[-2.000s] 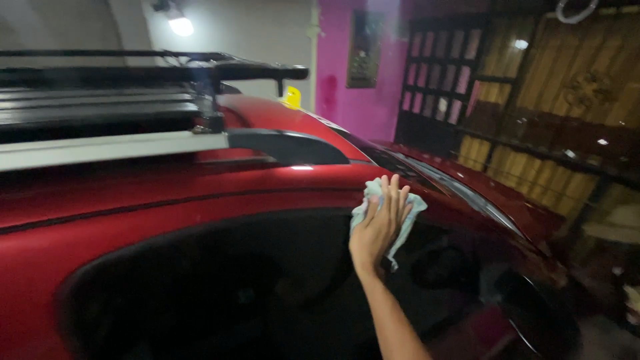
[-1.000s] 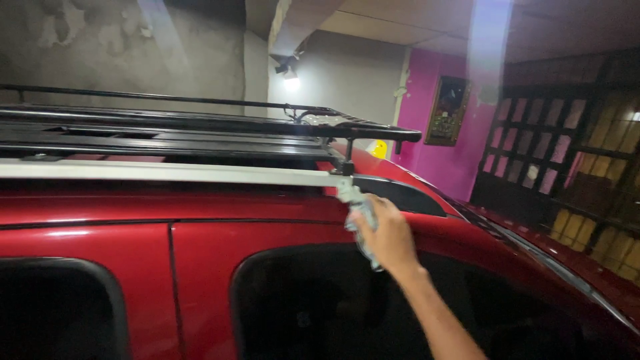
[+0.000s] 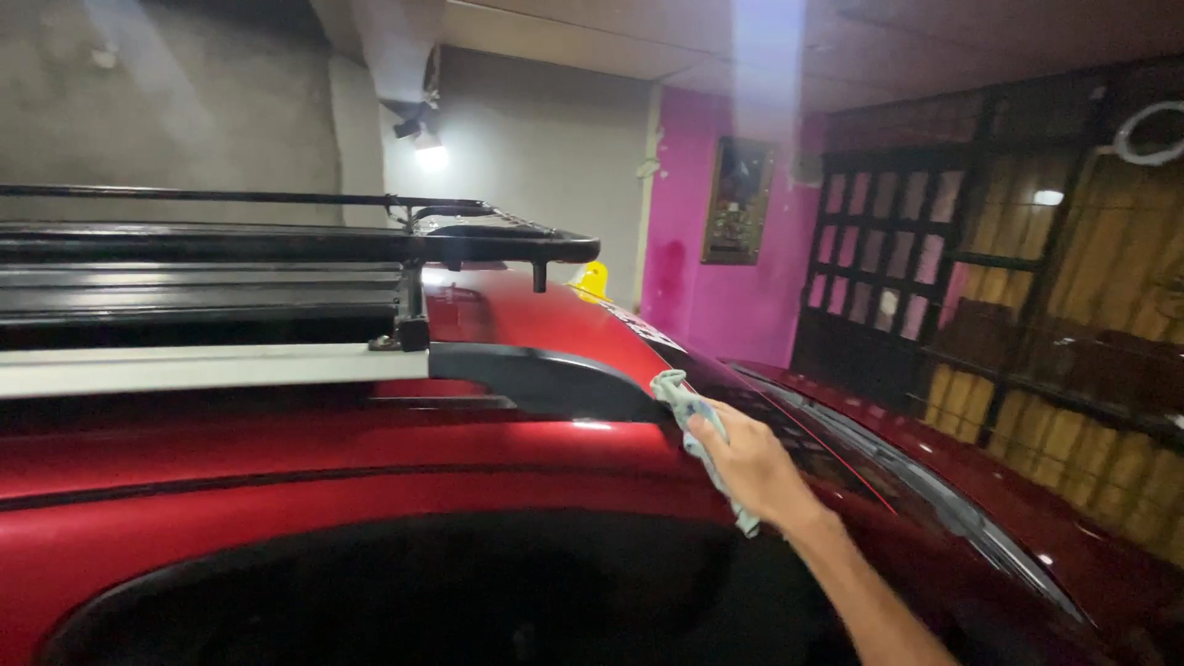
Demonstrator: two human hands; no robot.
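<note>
My right hand point(image 3: 745, 453) is closed on a pale green cloth point(image 3: 708, 449), one end of which sticks up past the fingers while the other hangs below. Hand and cloth are at the front end of the dark roof rail point(image 3: 555, 379), by the top corner of the windshield point(image 3: 768, 407) on a red car point(image 3: 351, 453). Whether the cloth touches the paint there is hard to tell. Below lies the dark side window point(image 3: 462, 583). My left hand is out of view.
A black metal roof rack point(image 3: 499, 248) with a pale crossbar point(image 3: 213, 363) stands over the roof at the left. A yellow object point(image 3: 592, 280) shows beyond the roof. Farther back are a pink wall point(image 3: 684, 314) with a framed picture point(image 3: 738, 202) and a dark barred door point(image 3: 879, 250).
My right hand, with the cloth, has moved from the end of the pale crossbar forward along the roof rail to its front end. Two seconds ago it was above the side window.
</note>
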